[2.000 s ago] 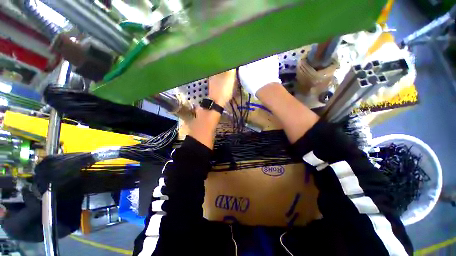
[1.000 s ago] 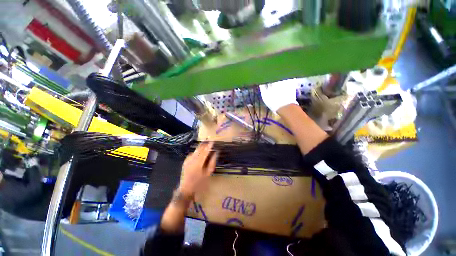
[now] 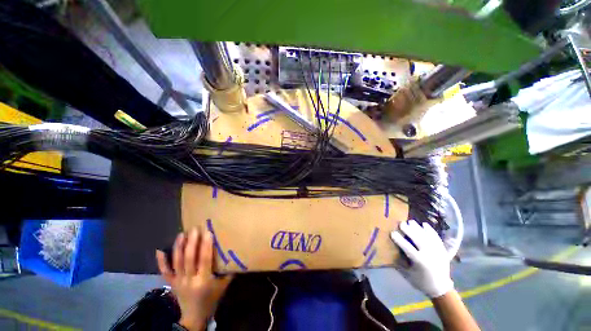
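Observation:
My left hand [image 3: 189,275], bare, lies with spread fingers on the front left edge of the cardboard table cover [image 3: 259,226] and holds nothing. My right hand [image 3: 424,258], in a white glove, rests on its front right edge, fingers apart, empty. A thick bundle of black cables [image 3: 272,169] lies across the table, its pale tips fanned at the right. Several cables [image 3: 321,97] run up from the bundle to the grey metal lower mould [image 3: 295,68]. A narrow silver metal strip [image 3: 291,115] lies diagonally on the cardboard behind the bundle.
A green platen [image 3: 324,29] spans above the mould, with a steel column [image 3: 217,68] at left. A metal profile [image 3: 460,132] stands at right. A blue bin [image 3: 84,252] with small white pieces is at lower left. A white bucket [image 3: 458,223] is partly hidden at right.
My gloved right hand has come back from the mould to the front right table edge. My left hand has moved from the cables to the front left edge. The view has shifted, showing the mould.

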